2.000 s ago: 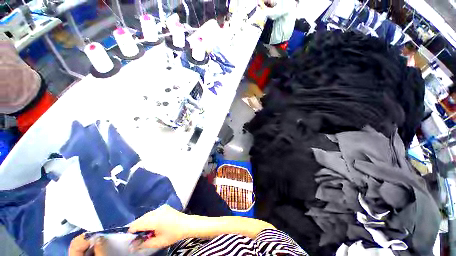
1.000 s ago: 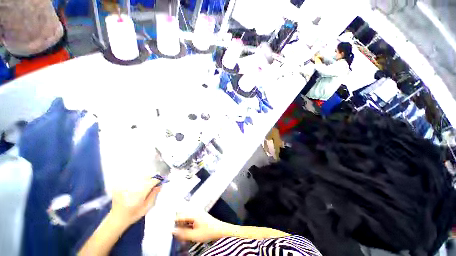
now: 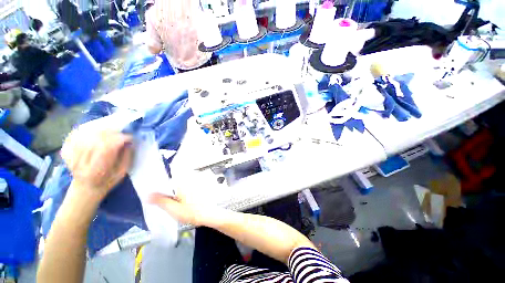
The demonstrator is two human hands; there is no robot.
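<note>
My left hand [image 3: 99,157] is at the left, its fingers closed on the upper part of a white fabric piece [image 3: 148,179]. My right hand [image 3: 173,205] pinches the same white piece lower down, near the table's front edge. The piece hangs between them, slightly blurred, with its lower end past the edge. Blue garment panels [image 3: 119,213] lie heaped behind and below it. The overlock machine [image 3: 249,124] stands right of my hands with its metal looper area open; neither hand touches it.
White thread cones [image 3: 338,47] stand behind the machine. Small blue cut pieces [image 3: 396,102] lie on the white table [image 3: 310,171] to the right. A person in pink [image 3: 177,33] is beyond the table. Blue bins [image 3: 75,80] are at the left, dark cloth [image 3: 443,249] at lower right.
The view has swung right and levelled, showing the machine front. Both hands have moved left of the machine, and the left hand now holds the white piece raised.
</note>
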